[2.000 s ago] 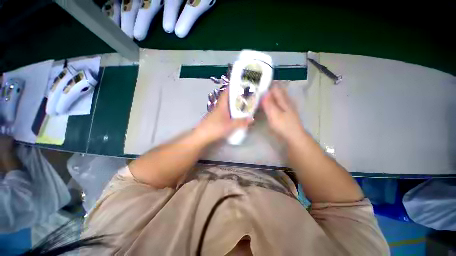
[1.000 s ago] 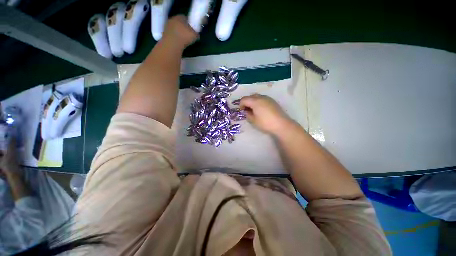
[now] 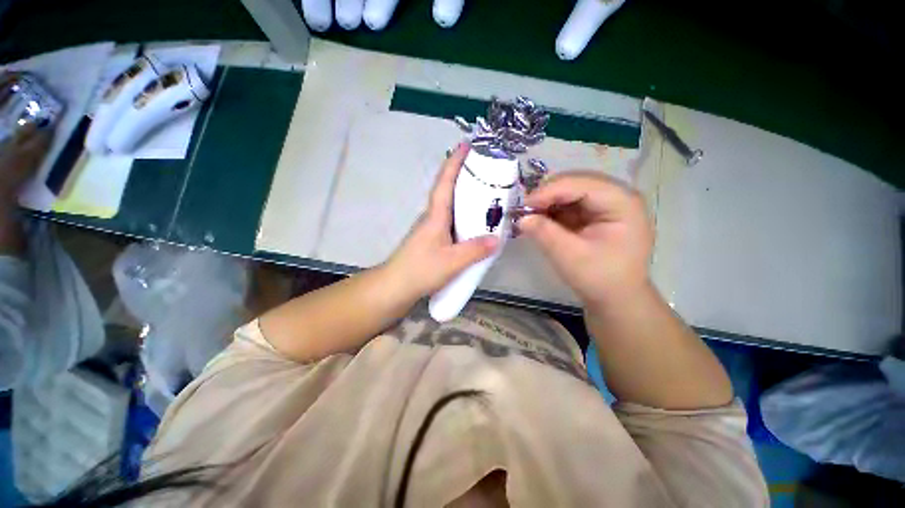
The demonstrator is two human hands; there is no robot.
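Observation:
A white handheld device (image 3: 472, 203) is held over the mat, its wide end away from me and its handle towards me. A small dark oval recess (image 3: 493, 215) shows on its upper side. My left hand (image 3: 437, 230) is shut around the device from the left. My right hand (image 3: 585, 223) is at the device's right side, thumb and forefinger pinching a small shiny oval insert (image 3: 525, 210) close beside the recess. A pile of silver oval inserts (image 3: 511, 126) lies beyond the device, which partly hides it.
White devices (image 3: 587, 25) stand on the green conveyor (image 3: 675, 55) beyond. A slim dark tool (image 3: 673, 137) lies right of the pile on the beige mat (image 3: 774, 228). At left, devices (image 3: 157, 104) lie on paper, near another person's hand (image 3: 22, 159).
My left hand has come back from the conveyor and now holds a white device over the mat. My right hand has moved from the pile to the device's side with a small insert. The view has shifted.

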